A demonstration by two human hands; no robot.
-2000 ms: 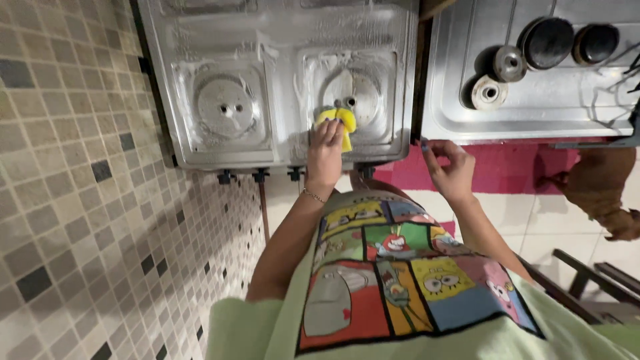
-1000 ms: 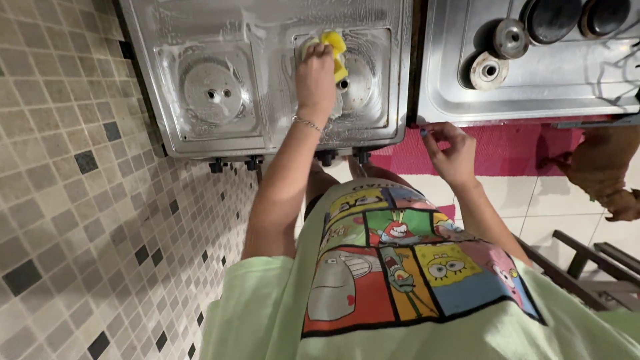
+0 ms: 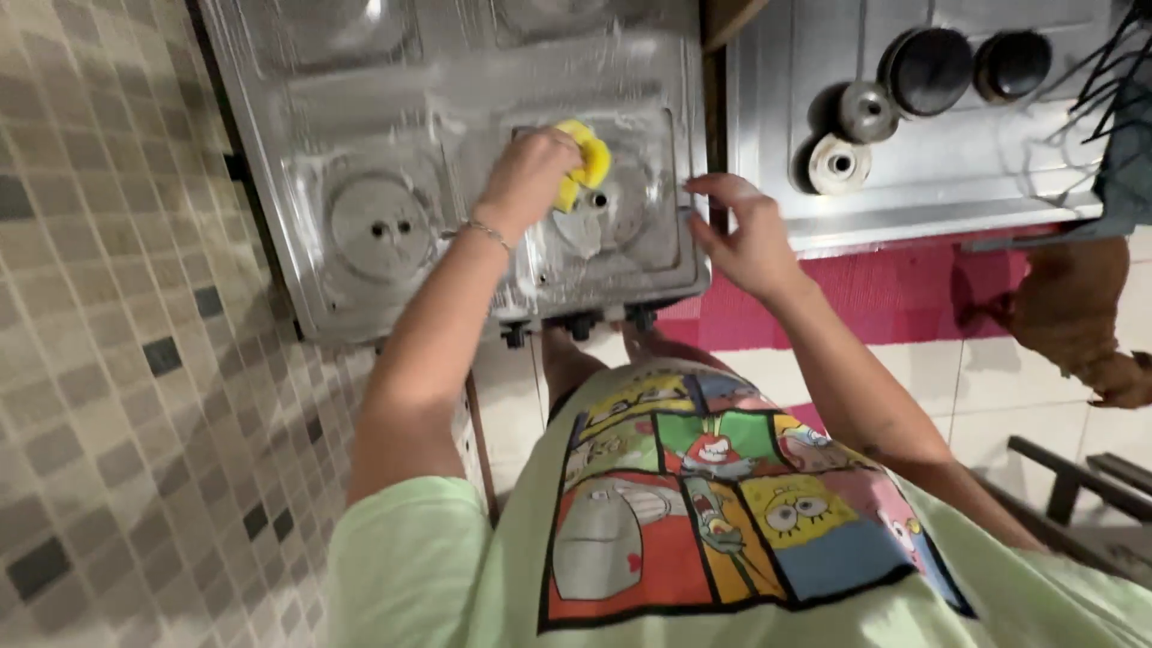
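Note:
My left hand [image 3: 531, 175], with a bracelet at the wrist, holds a yellow sponge [image 3: 589, 155] against the soapy metal cooktop [image 3: 360, 108]. The sponge lies over the upper left of the front right burner recess, beside its burner hole [image 3: 598, 200]. To the left is another recess with a round burner base [image 3: 382, 227]. My right hand [image 3: 742, 229] hovers by the right edge of the cooktop, thumb and fingers apart, holding nothing. Black control knobs [image 3: 580, 326] line the front edge.
Right of the cooktop, a steel sink or tray [image 3: 954, 180] holds burner caps [image 3: 927, 72], a burner ring [image 3: 840, 165] and black wire grates [image 3: 1107, 81]. A brown dog [image 3: 1071, 310] is on the floor near a pink mat [image 3: 864, 297]. A tiled wall [image 3: 135, 360] rises at left.
My left hand has moved the sponge about the front right recess, staying on its upper left part. My right hand stays near the cooktop's right edge.

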